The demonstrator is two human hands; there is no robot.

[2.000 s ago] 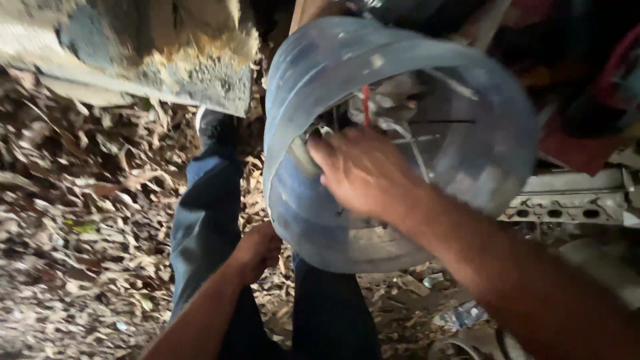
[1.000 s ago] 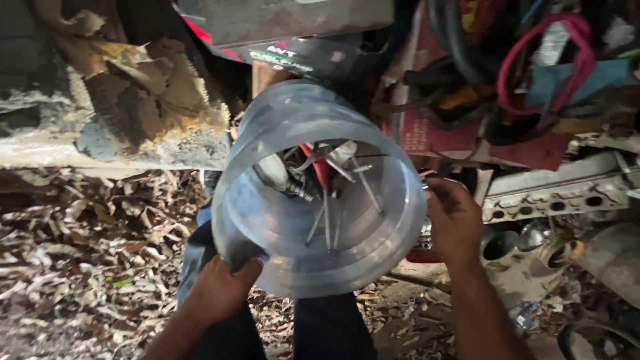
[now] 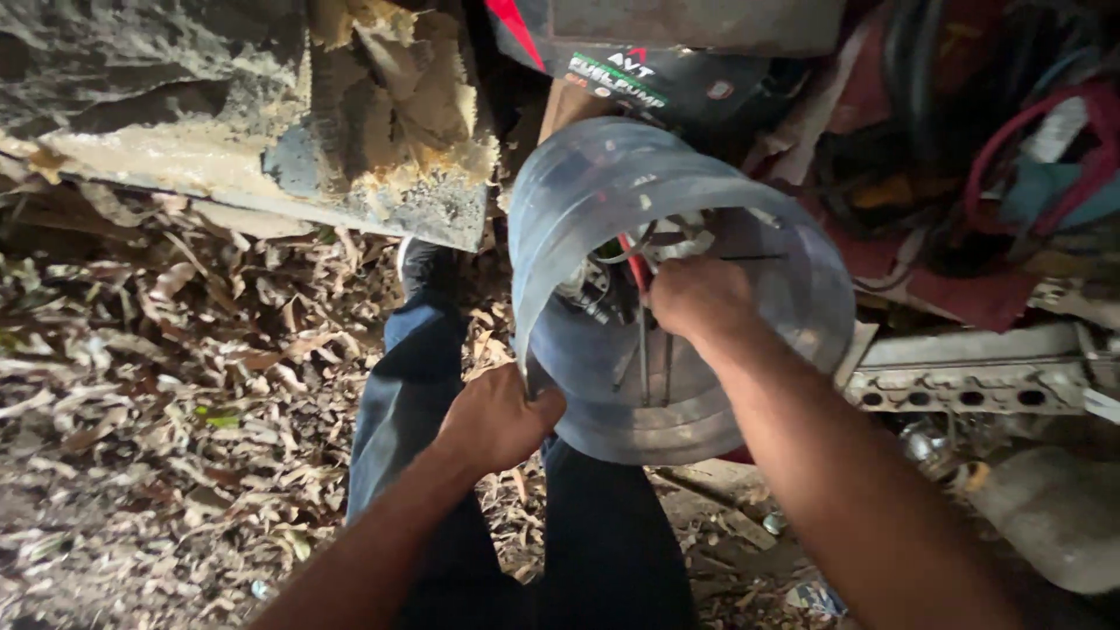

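Observation:
A translucent plastic container [image 3: 604, 429], like a cut-off water jug, lies tipped with its round mouth toward me. My left hand [image 3: 503, 420] grips the rim at its lower left, thumb inside. Reaching into the mouth, my right hand [image 3: 704, 297] is among the contents, its fingers partly hidden; whether they hold anything cannot be told. Beside those fingers is a red-handled tool [image 3: 637, 262]. Thin metal rods [image 3: 646, 359] point down below the hand, and a metal mechanical part [image 3: 591, 289] lies to its left.
A worn slab with torn brown covering [image 3: 394, 192] juts in at upper left. Behind the container is a black fuel pump box [image 3: 647, 79]. Cables with a pink loop [image 3: 980, 175] lie at right, above a metal engine part [image 3: 971, 376]. Dry leaves [image 3: 219, 394] cover the ground.
My right hand has left the container's right rim and now reaches inside, as it also did in the oldest frame. The left hand remains at the rim.

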